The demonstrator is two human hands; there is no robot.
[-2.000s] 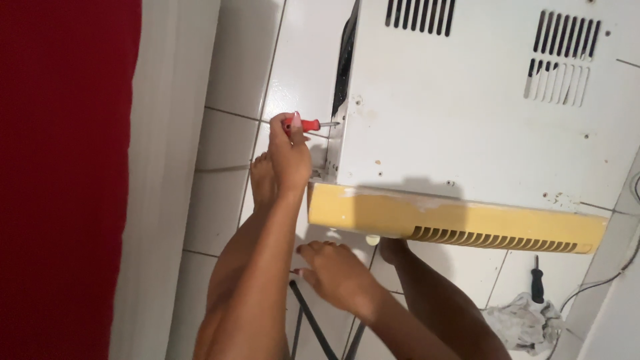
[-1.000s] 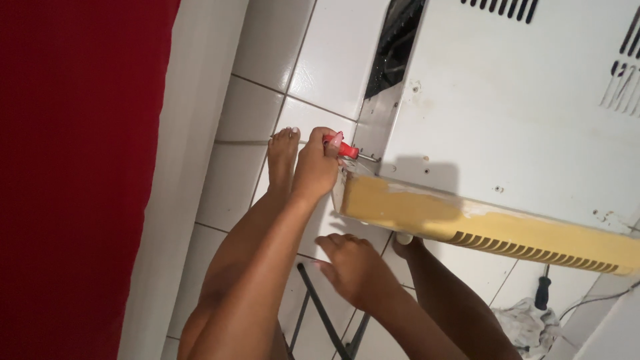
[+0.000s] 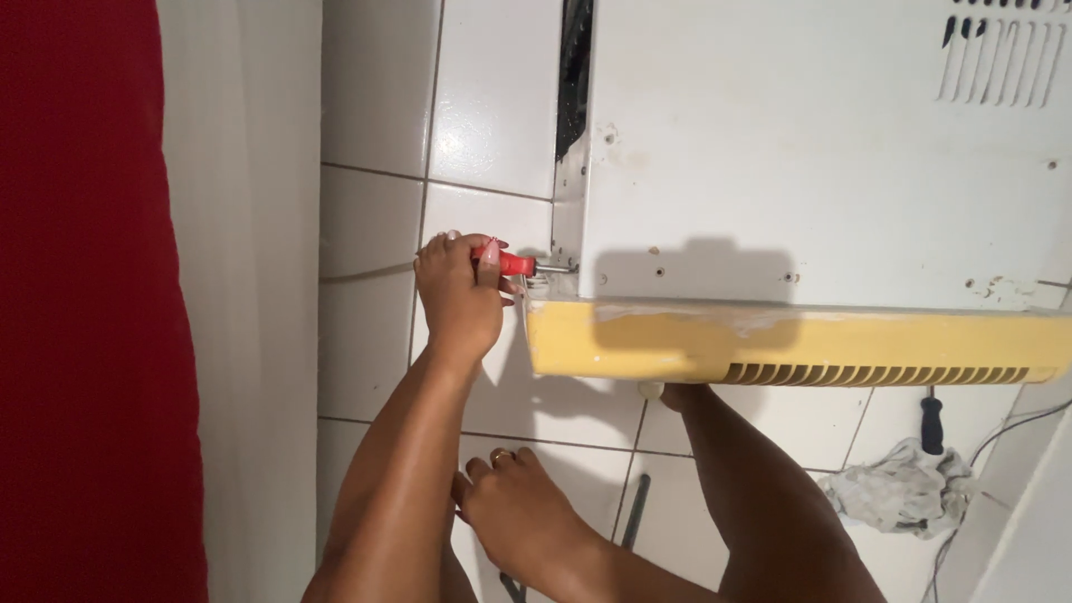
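My left hand grips the red handle of a screwdriver. Its metal shaft points right, and the tip meets the side edge of a white metal appliance casing, just above the corner of the yellow slotted trim. Whether the tip sits in a screw cannot be told. My right hand is lower down, beside my leg and below the trim, with fingers loosely bent and nothing seen in it. Screw holes and scuffed spots dot the casing, and vent slots show at its upper right.
A dark-handled screwdriver lies by a crumpled, stained cloth at lower right, near a thin cable. A dark bar is right of my right hand. Red fabric fills the left side. White floor tiles surround the appliance.
My left hand has moved the red screwdriver from higher on the casing's side edge down to beside the yellow trim's corner. My right hand remains low, below the trim.
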